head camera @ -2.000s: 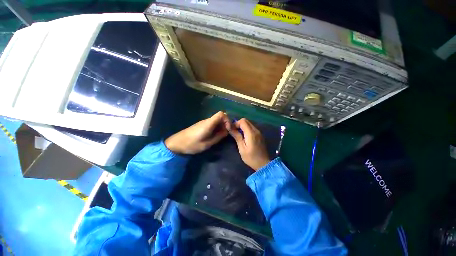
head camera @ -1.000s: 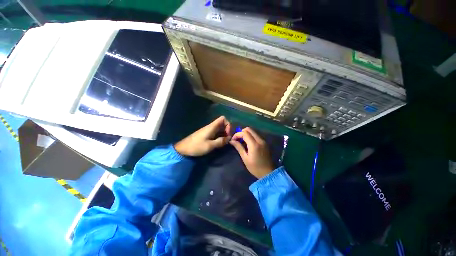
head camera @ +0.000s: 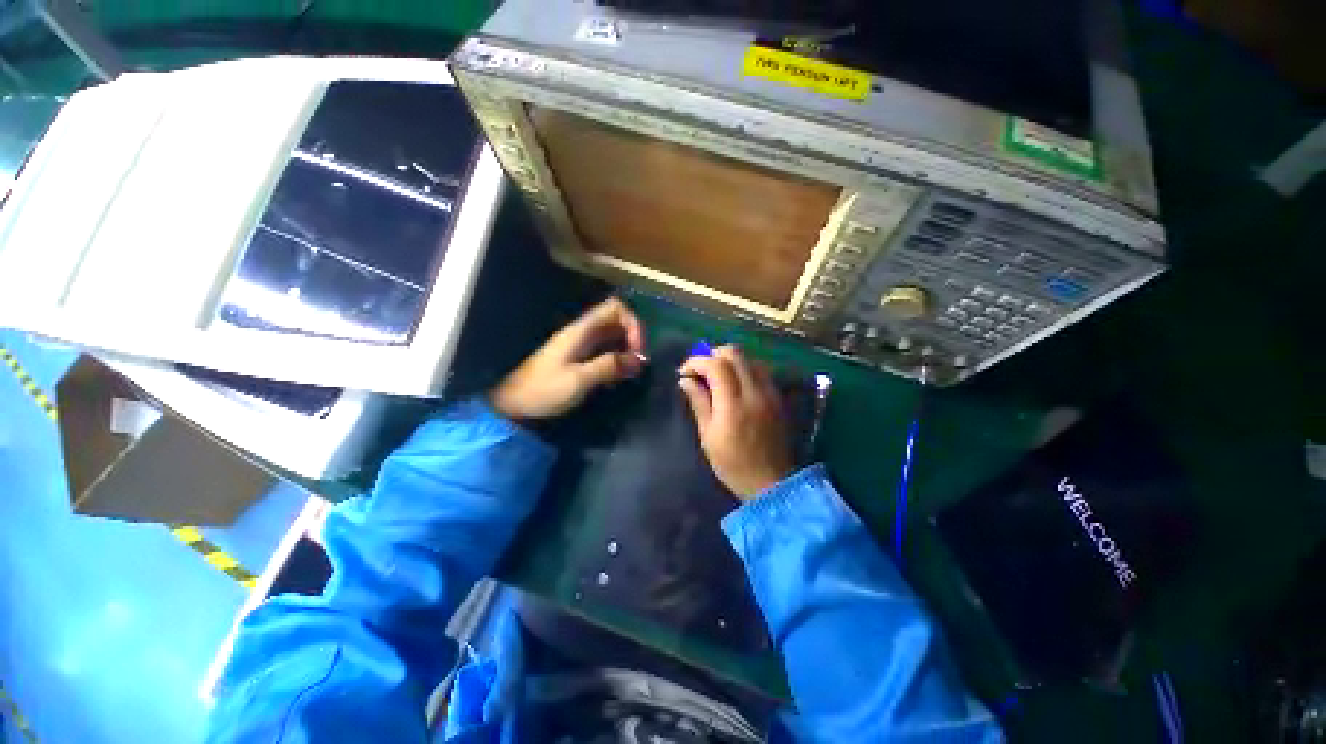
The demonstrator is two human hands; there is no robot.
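Observation:
A dark tablet (head camera: 662,538) lies on the green bench mat in front of me, with small camera circles near its lower left corner. My left hand (head camera: 579,364) is above its upper left part, thumb and forefinger pinching a tiny piece too small to name. My right hand (head camera: 739,419) is over its upper right part, fingers curled around a small blue-purple tool (head camera: 702,350), of which only a bit shows. The hands are apart.
A large tester (head camera: 814,204) stands behind the tablet. A blue cable (head camera: 909,487) hangs from it. A lit tablet showing WELCOME (head camera: 1069,545) lies at right. White foam trays (head camera: 131,218) holding a dark tablet (head camera: 356,211) are at left, above a carton (head camera: 160,451).
My hands were together at the fingertips and have now separated, the left moving to the left. The view has shifted slightly.

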